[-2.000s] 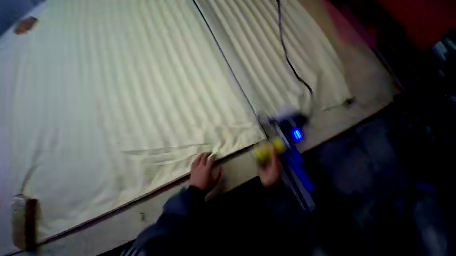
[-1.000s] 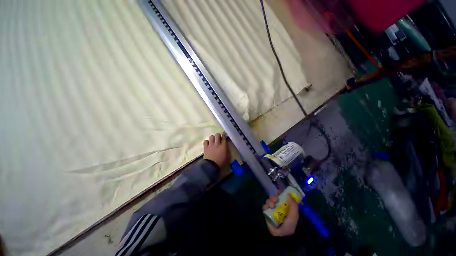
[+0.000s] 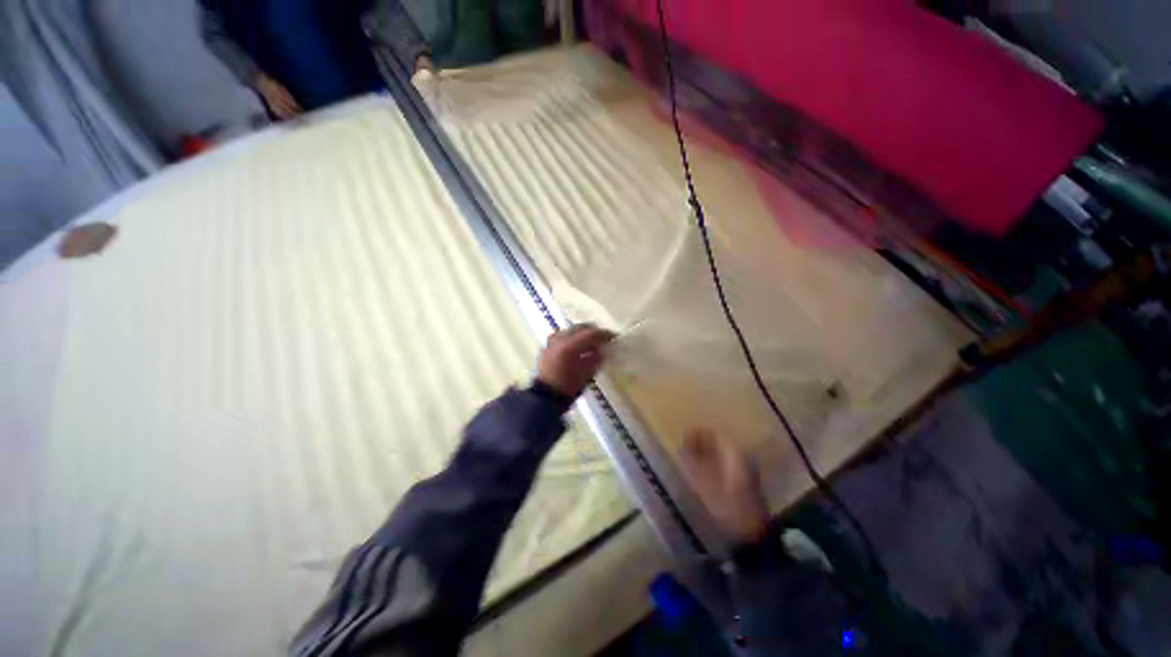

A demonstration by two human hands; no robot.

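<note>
A long silver rail [image 3: 507, 263] with a dark slot lies across the pale yellow fabric ply [image 3: 283, 308]. A narrower piece of the fabric [image 3: 552, 180] lies to the right of the rail, with its near part pulled into folds. My left hand [image 3: 574, 359] is over the rail, its fingers closed on the edge of that piece. My right hand [image 3: 726, 481] is blurred, right of the rail's near end, with fingers apart and nothing seen in it. The end cutter [image 3: 796, 552] is dim and mostly hidden by my right forearm.
A black cable [image 3: 726, 302] hangs across the right of the table [image 3: 886, 347]. Red material [image 3: 886, 103] stands beyond it. Another person [image 3: 308, 45] is at the far side, one hand by the narrower piece's far corner. A round brown thing [image 3: 89, 240] lies far left.
My right hand has let go of the cutter's handle and moved up. My left hand has moved from the near table edge onto the fabric over the rail. The narrower piece has shifted away from the near edge.
</note>
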